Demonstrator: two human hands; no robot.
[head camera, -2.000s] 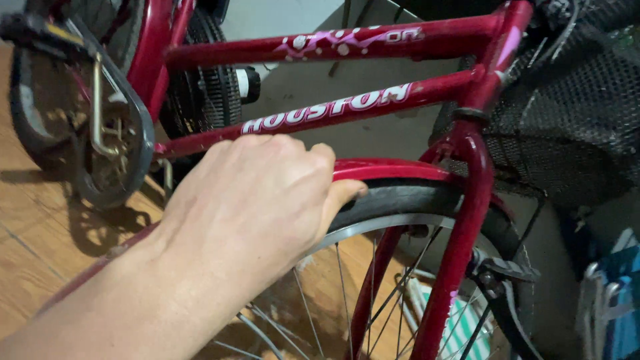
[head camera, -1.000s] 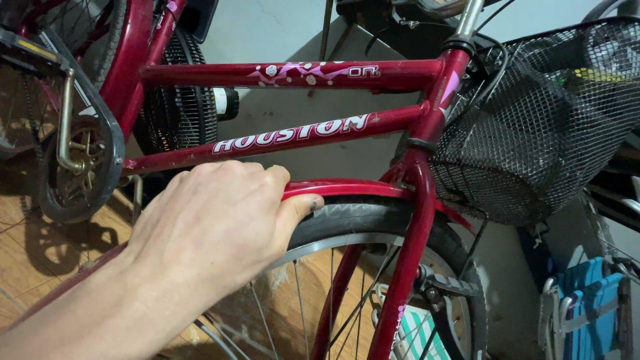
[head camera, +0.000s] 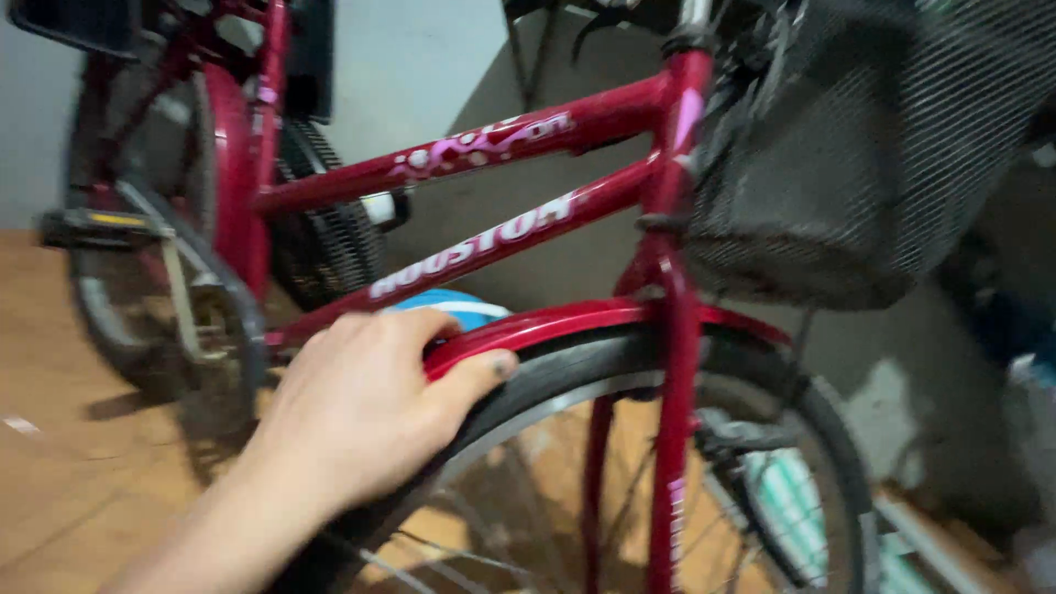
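Note:
My left hand reaches in from the lower left and grips the red front mudguard of a bicycle, the thumb on the near side by the black tyre. The fingers curl over the far side, and their tips are hidden. Above the hand run two red frame tubes with white lettering and pink decoration. The red fork stands to the right of the hand. My right hand is out of view. The picture is somewhat blurred.
A black mesh basket hangs at the front. The crank and pedal are at left, above an orange-brown tiled floor. Behind the frame are a black fan-like grille and a blue and white object. A pale wall stands behind.
My left hand keeps its hold on the mudguard. The view has shifted, and the blue and white object now shows behind the mudguard.

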